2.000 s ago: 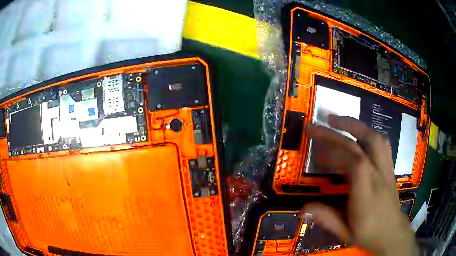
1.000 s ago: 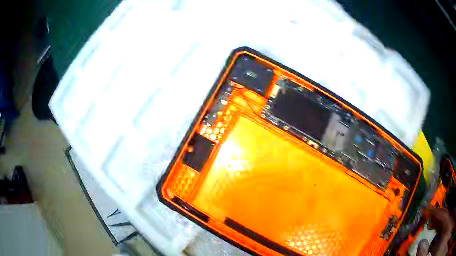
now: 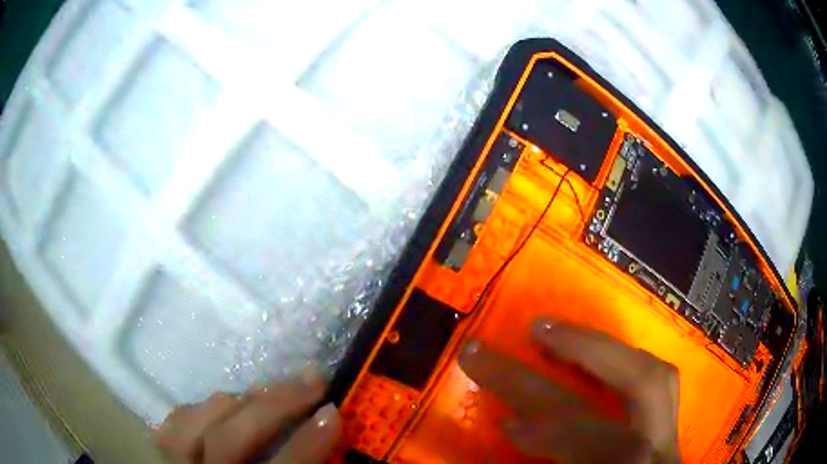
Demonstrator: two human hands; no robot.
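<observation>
The orange rear housing [image 3: 376,412] with a black rim lies tilted on bubble wrap over the white foam tray. A thin dark cable [image 3: 524,240] runs loose from below the corner speaker box [image 3: 564,118] down to near the black pad [image 3: 419,340]. The mainboard [image 3: 660,227] lies along the long edge. My left hand [image 3: 249,426] is at the bottom, its fingertips at the housing's black rim; the frame's edge cuts it off. My right hand [image 3: 580,390] is over the battery bay, fingers apart and partly blurred, near the cable's lower end; I see nothing held in it.
The white foam tray [image 3: 245,118] with recessed squares spreads behind and left of the housing. Bubble wrap [image 3: 317,304] shows along the housing's left side. A narrow side board [image 3: 479,204] sits on the short side. A silvery part shows at the lower right edge.
The view has moved closer to the housing on the foam tray. Both hands are now at this housing; a second ago a hand showed only at the lower right. The loose cable now shows clearly.
</observation>
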